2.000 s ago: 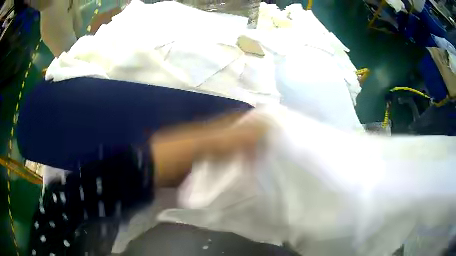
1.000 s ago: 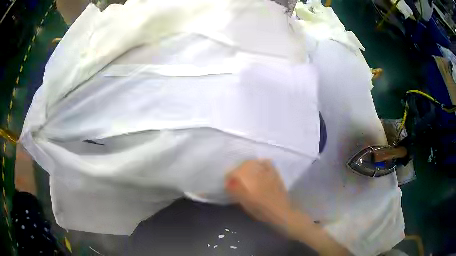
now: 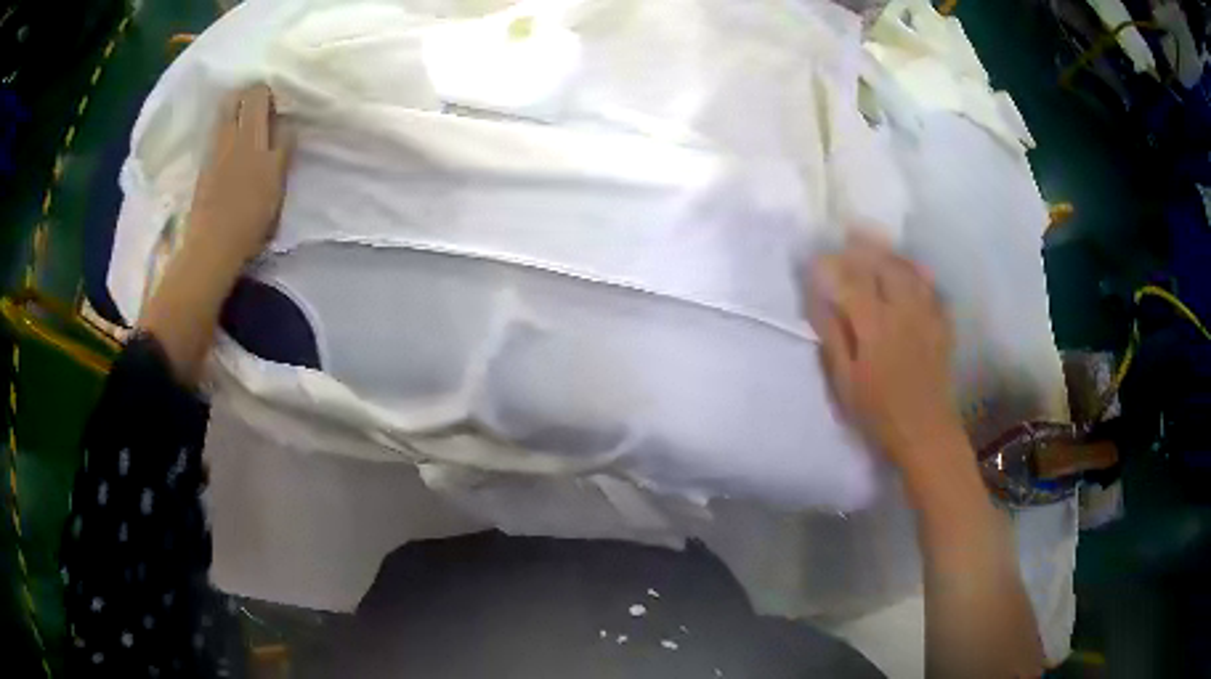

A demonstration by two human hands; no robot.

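A thin white garment lies spread over the navy pressing board, which shows through an opening at the left and past the garment's left edge. A long seam or folded edge runs across the garment. My left hand rests on the garment's upper left part; its fingertips are at the cloth and I cannot tell if they pinch it. My right hand is on the garment's right end, slightly blurred, fingers bent down onto the cloth; its grip is unclear.
An iron with a brown handle sits on a greyish rest at the right edge. A yellow hose curves above it. Cream-white cloth pieces lie at the back right. A pale table cover spreads at the right. Green floor surrounds the table.
The garment has been shifted and spread over the board, baring navy at the left. My left hand has come onto the cloth's upper left. My right hand has moved right and up.
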